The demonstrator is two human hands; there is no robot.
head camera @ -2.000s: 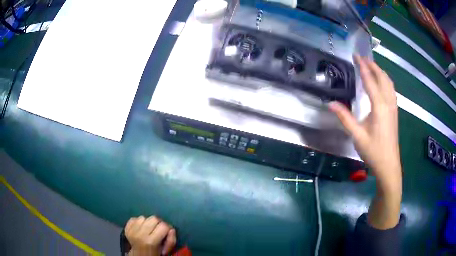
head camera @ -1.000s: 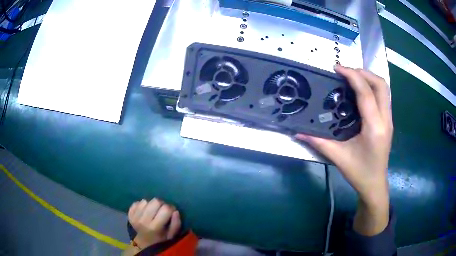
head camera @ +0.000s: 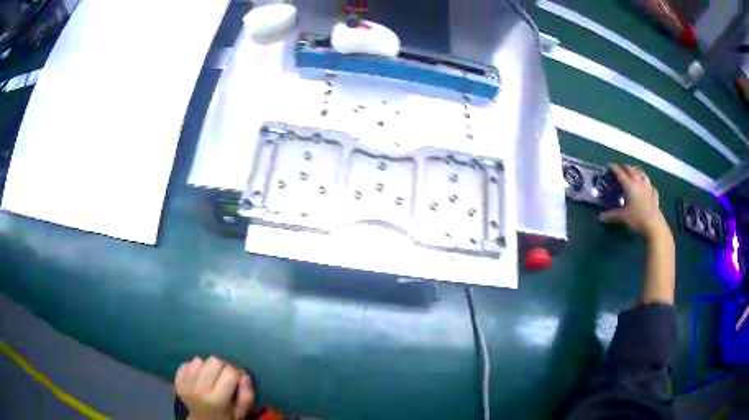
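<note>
A black fan shroud [head camera: 580,179] lies right of the machine, partly hidden by the machine's edge or by my hand. My right hand [head camera: 634,199] grips its right end, with fingers over the top edge and thumb at the near edge. The silver fixture [head camera: 379,187] sits empty on the pale sliding plate [head camera: 378,259], which is out toward me. Its shallow pockets and screws show. My left hand [head camera: 215,388] is a closed fist at the bottom left, partly cut off by the picture's edge, with nothing visible in it.
A blue bar [head camera: 394,74] with a white pad [head camera: 365,39] is behind the fixture. A red button [head camera: 537,258] is at the machine's front right. A white sheet [head camera: 107,115] lies left. Another shroud [head camera: 701,221] lies far right. A grey cable [head camera: 481,353] hangs in front.
My right hand has moved right with the shroud, from over the sliding plate to beside the machine. The fixture is now uncovered. My left fist stays low at the left.
</note>
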